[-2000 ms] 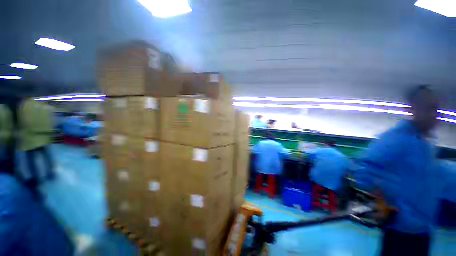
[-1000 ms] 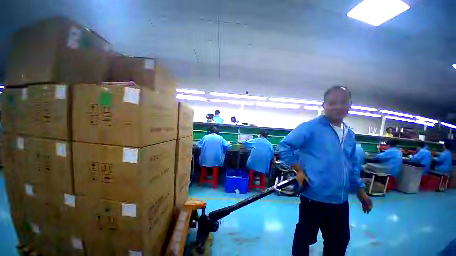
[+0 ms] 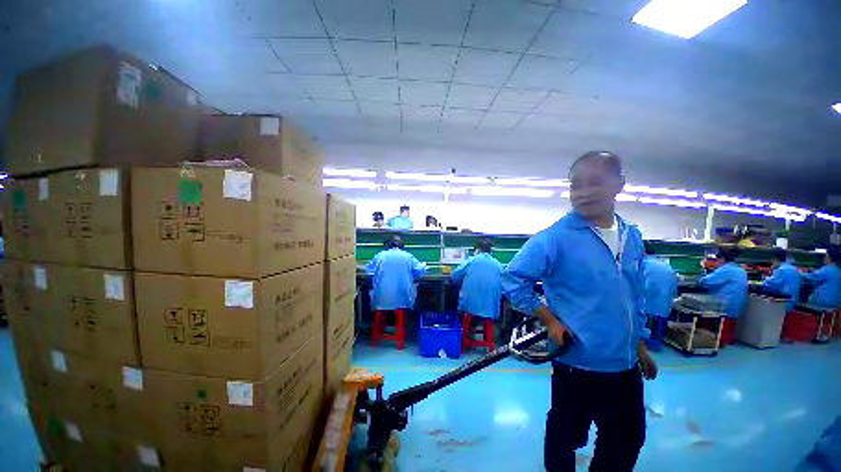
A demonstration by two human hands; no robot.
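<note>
Neither of my hands is in the picture. Large brown cartons [image 3: 198, 323] with white labels stand stacked on a pallet jack at the left, nearest in front of me. The orange fork end of the pallet jack [image 3: 339, 415] shows at the lower middle. Its black handle [image 3: 452, 378] slopes up to the right. A person in a blue jacket [image 3: 599, 295] stands at the right with one hand on the handle's grip and the head turned to the left.
Workers in blue smocks [image 3: 394, 278] sit on red stools [image 3: 388, 327] along a green-backed bench [image 3: 516, 251]. A blue bin [image 3: 440, 336] stands between two stools. A cart [image 3: 693, 330] and a grey box [image 3: 759, 321] stand at the right. A blue shape enters the lower right edge.
The view has turned right since the earliest frame and is sharper. The standing person's head has turned to the left and the free hand has dropped closer to the body. The cartons sit slightly lower in view.
</note>
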